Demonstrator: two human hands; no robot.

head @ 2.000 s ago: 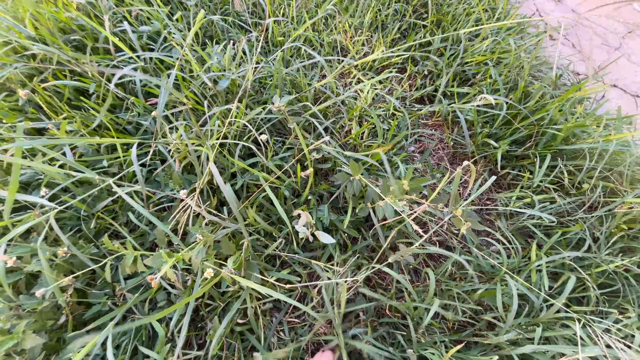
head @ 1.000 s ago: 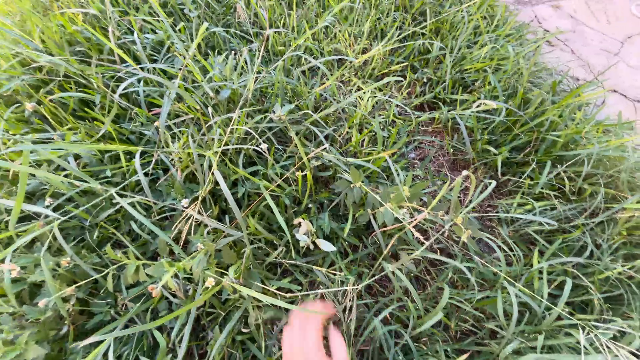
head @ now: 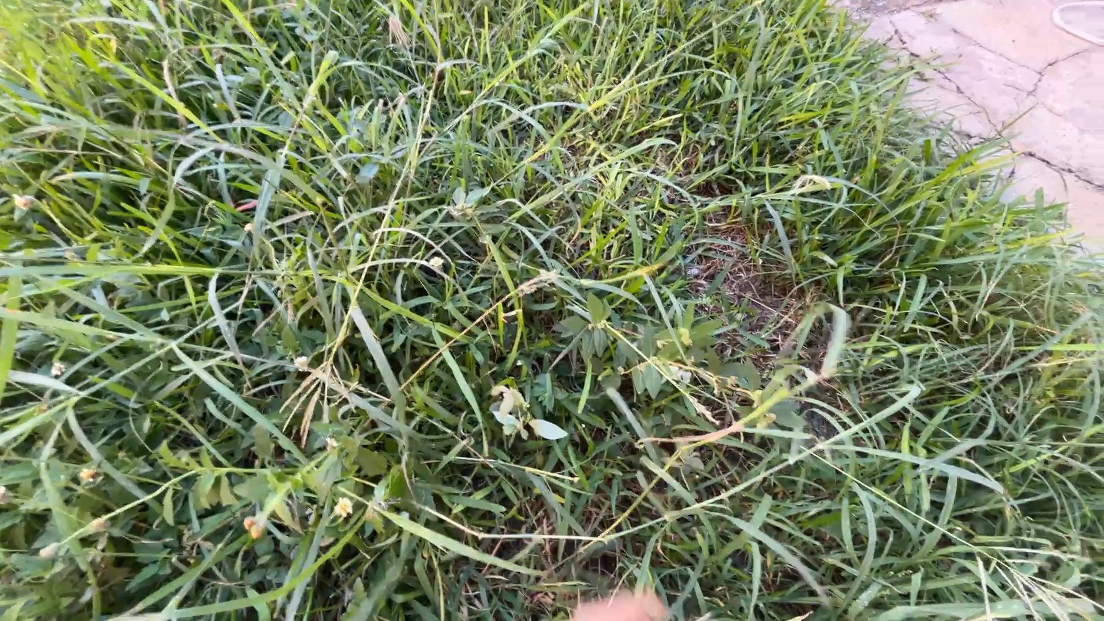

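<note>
Only a small, blurred part of one bare hand, seemingly my right hand [head: 621,606], shows at the bottom edge, right of centre. Most of it is cut off, so its fingers and anything in them cannot be made out. It is low over the grass, nearest to thin dry stems [head: 535,536]. Above and left of it, a pale leaf [head: 548,429] lies beside a whitish, curled plant piece [head: 507,405]. A broad-leaved weed [head: 651,366] stands among the grass blades further up. My left hand is out of view.
Long green grass [head: 862,509] fills most of the view. Small pale flower heads [head: 342,507] dot the lower left. A brownish patch of dry litter [head: 746,289] lies right of centre. Cracked pale paving [head: 1035,103] borders the grass at the upper right, with a white curved object [head: 1078,21] on it.
The hand came further into view from the bottom edge, then drew back down, so that less of it shows now than one second ago.
</note>
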